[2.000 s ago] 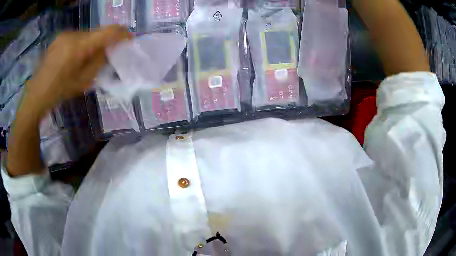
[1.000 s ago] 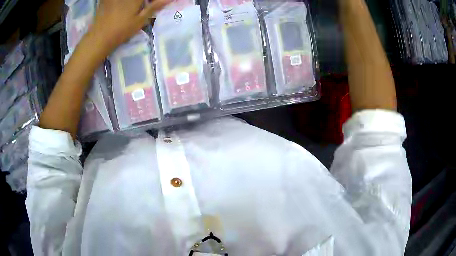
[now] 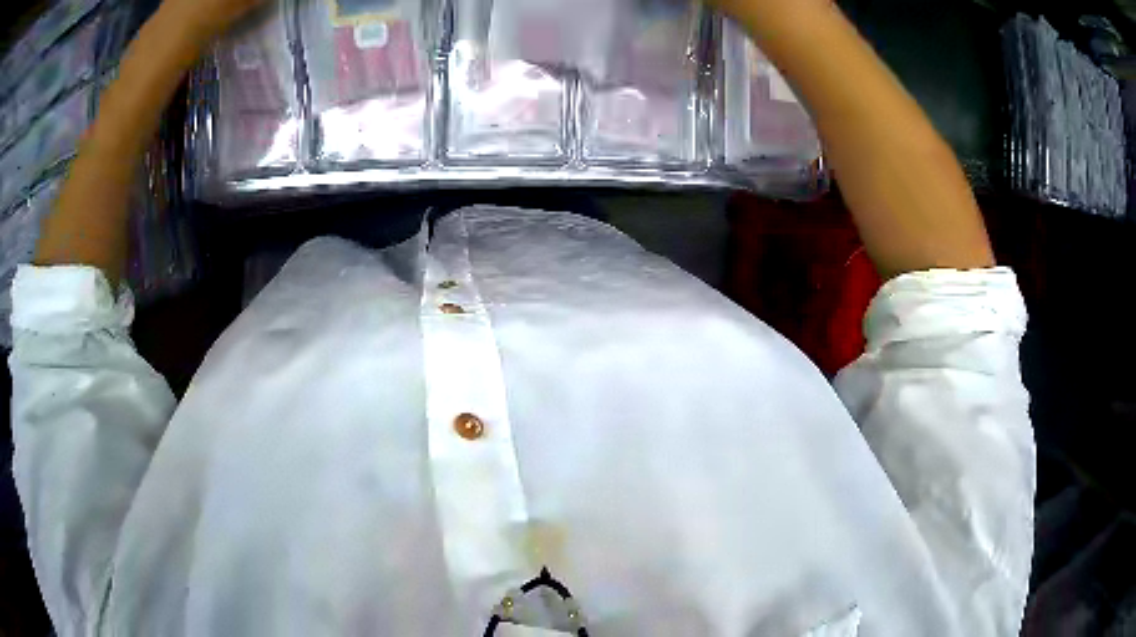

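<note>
A clear blister tray (image 3: 436,181) lies across the top of the view, with strong glare along its near edge and pocket walls. Under the shiny plastic show several pink-red phones or housings (image 3: 374,62) with small white labels, some veiled by whitish sleeves. I cannot tell whether a second clear tray lies over them. My left forearm reaches up past the tray's left side and my right forearm crosses its right corner. Both hands are cut off by the top edge, so their grip is hidden.
Trays with bagged items (image 3: 62,162) stand at the left edge. A stack of clear ridged trays (image 3: 1065,118) stands at the upper right. A red object (image 3: 853,311) lies beside my right sleeve.
My left hand has moved up and left out of the picture. The view of the tray has shifted and straightened; glare and clear ridges now cover the phones that showed plainly before.
</note>
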